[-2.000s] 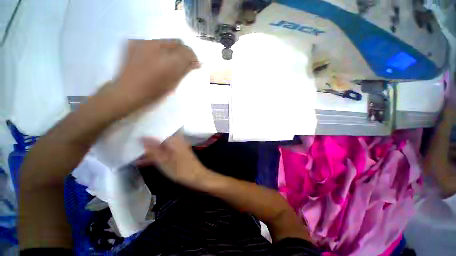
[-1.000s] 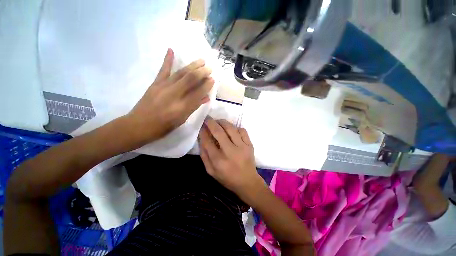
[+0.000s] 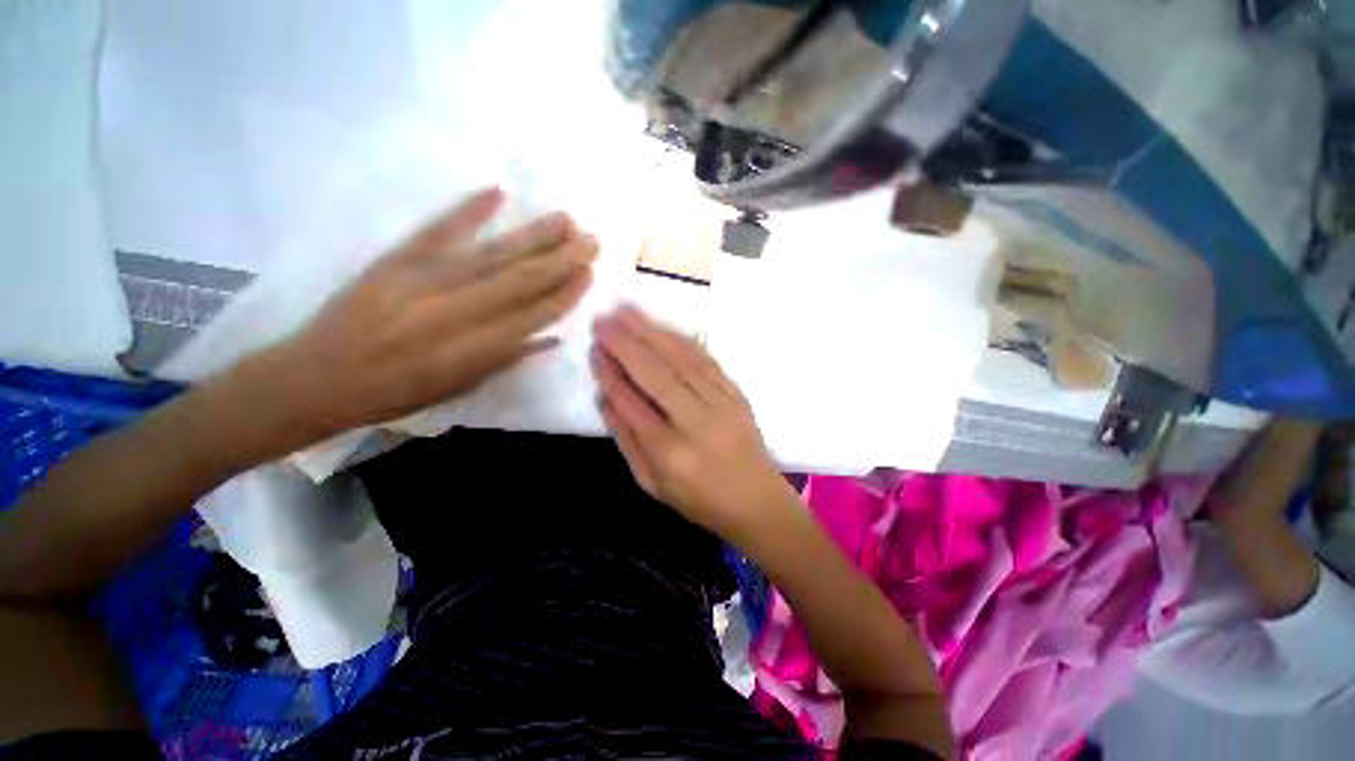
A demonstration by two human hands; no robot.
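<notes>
White cloth point(image 3: 862, 357) lies on the machine table, partly under the sewing machine head point(image 3: 832, 89); glare hides its edges. My left hand point(image 3: 453, 305) is flat on white cloth left of the needle area, fingers slightly apart and blurred. My right hand point(image 3: 676, 409) rests on cloth near the front edge, below the needle plate point(image 3: 676, 250), fingertips close to the plate and fingers together. Whether either hand grips cloth is not clear. The needle itself is hard to make out behind the shiny curved bar point(image 3: 847, 164).
A grey ruler edge point(image 3: 179, 298) runs along the table front. A blue basket point(image 3: 253, 699) with a hanging white piece point(image 3: 320, 572) is at lower left. Pink cloth point(image 3: 981, 595) is heaped at lower right. Another person's arm point(image 3: 1271, 520) is at the far right.
From one second ago, my left hand has moved slightly left and lies flatter; my right hand has shifted slightly up. Two seconds ago, both hands held white cloth farther left.
</notes>
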